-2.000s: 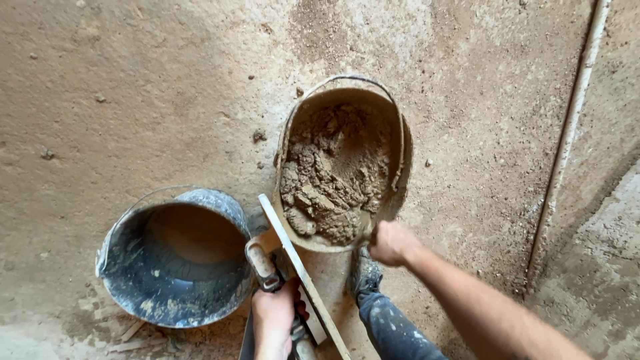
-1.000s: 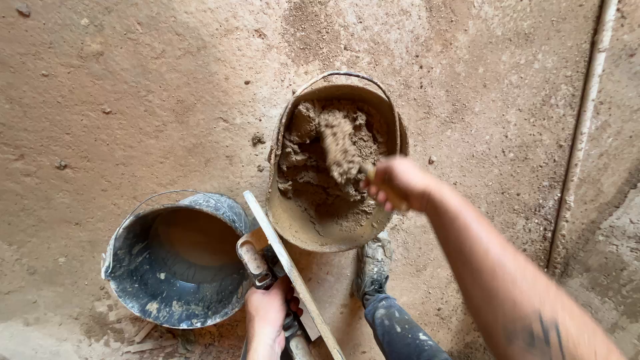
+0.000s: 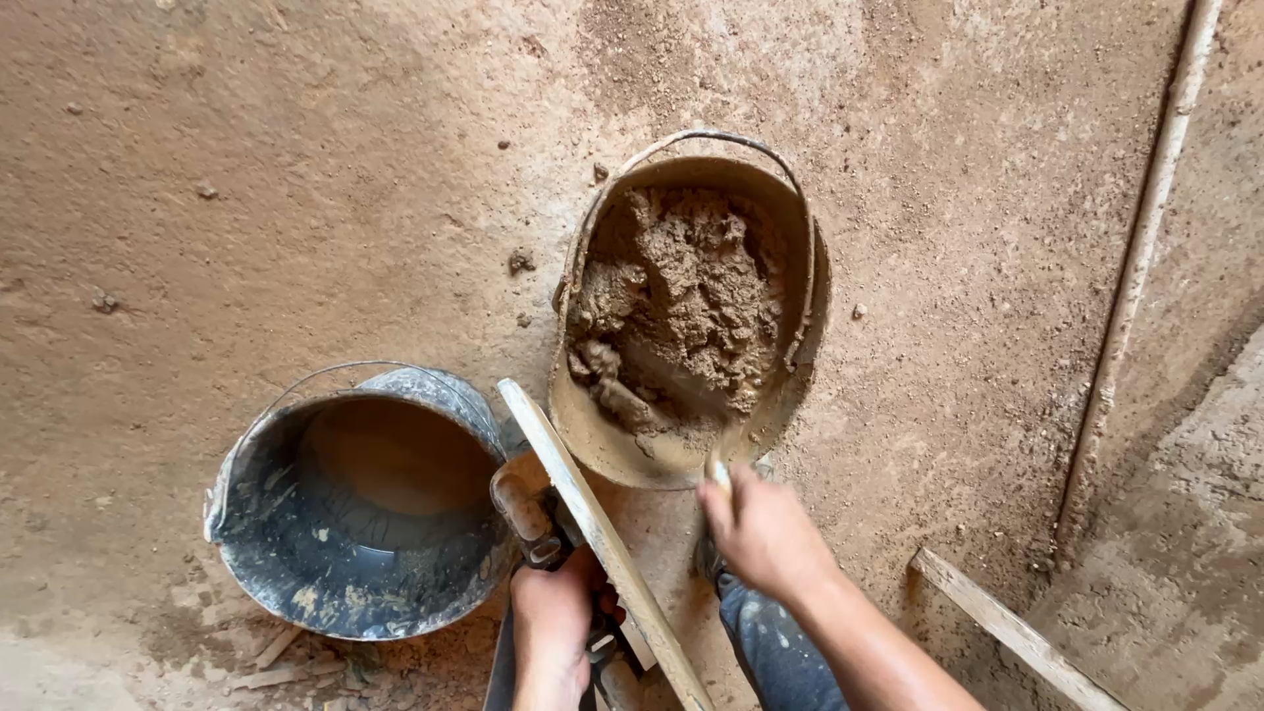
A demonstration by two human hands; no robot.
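A mud-coated bucket (image 3: 632, 459) holds thick brown clay-like mortar (image 3: 691, 286). My right hand (image 3: 765, 528) is shut on the handle of a trowel (image 3: 719, 464), whose blade is mostly hidden in the mortar at the bucket's near side. To the left, my left hand (image 3: 558, 612) grips tools bunched together: a flat board (image 3: 602, 538) seen nearly edge-on, and another tool with a worn rounded handle (image 3: 518, 499). What kind of tool the second one is, I cannot tell. Beside them stands a dark bucket (image 3: 360, 583) with murky brown water inside.
A long pipe or rod (image 3: 1136, 276) runs along the right side of the dirty floor. At lower right lies a wooden strip (image 3: 1007, 627). Small clods (image 3: 520, 261) are scattered about, and thin wood scraps (image 3: 276, 647) lie below the dark bucket. My trousered leg (image 3: 775, 642) shows between my arms.
My right hand lifted a load of mortar over the bucket a second ago; now it is lower, at the near rim, with the trowel down in the mortar. The left hand keeps its hold.
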